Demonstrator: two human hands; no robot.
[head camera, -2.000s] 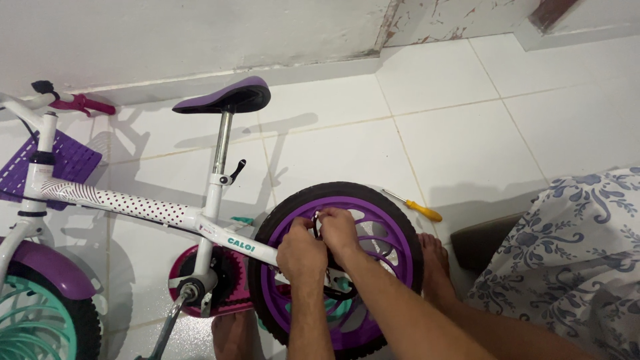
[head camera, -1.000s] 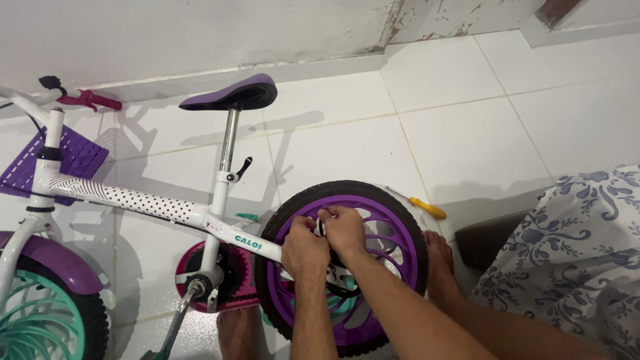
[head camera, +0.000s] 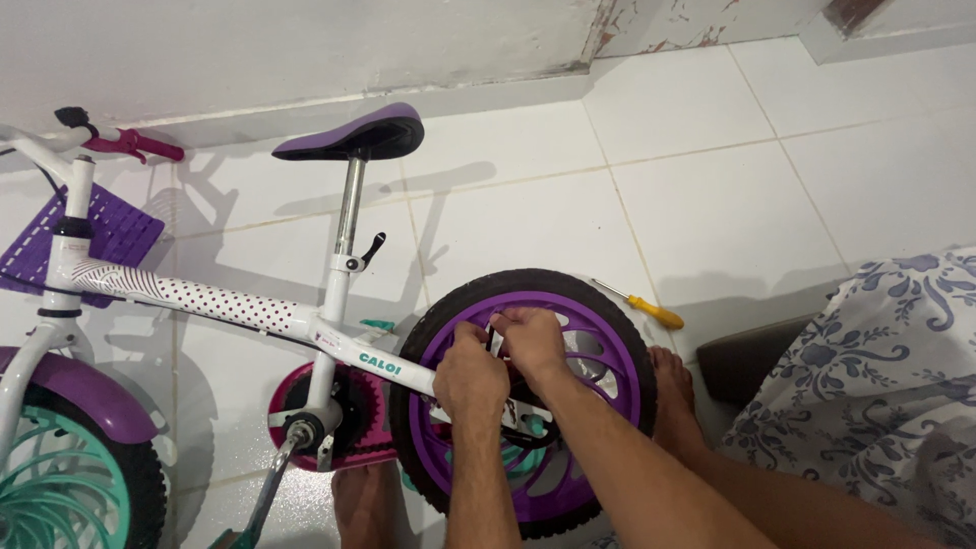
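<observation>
A white child's bicycle frame (head camera: 229, 309) with polka dots leans or lies on the floor before me. Its rear wheel (head camera: 610, 351) has a purple rim and black tire. Over that wheel, by the end of the frame, my left hand (head camera: 471, 377) and my right hand (head camera: 531, 343) meet with bent fingers. Between their fingertips runs a thin black piece (head camera: 492, 335), perhaps a brake cable or brake part; its exact kind is unclear. The fingers of the left hand partly hide what they touch. Teal parts (head camera: 537, 425) show below the hands.
A screwdriver with a yellow handle (head camera: 657, 313) lies right of the wheel. The purple saddle (head camera: 354, 136) points toward the wall. A pink chain guard (head camera: 374, 412) and crank (head camera: 274, 480) stand left of the wheel. Bare feet (head camera: 675, 396) flank the tire; patterned cloth (head camera: 877, 351) drapes at right.
Both hands stay at the same part of the rear wheel, with only small shifts of the fingers. The bicycle and screwdriver have not plainly moved.
</observation>
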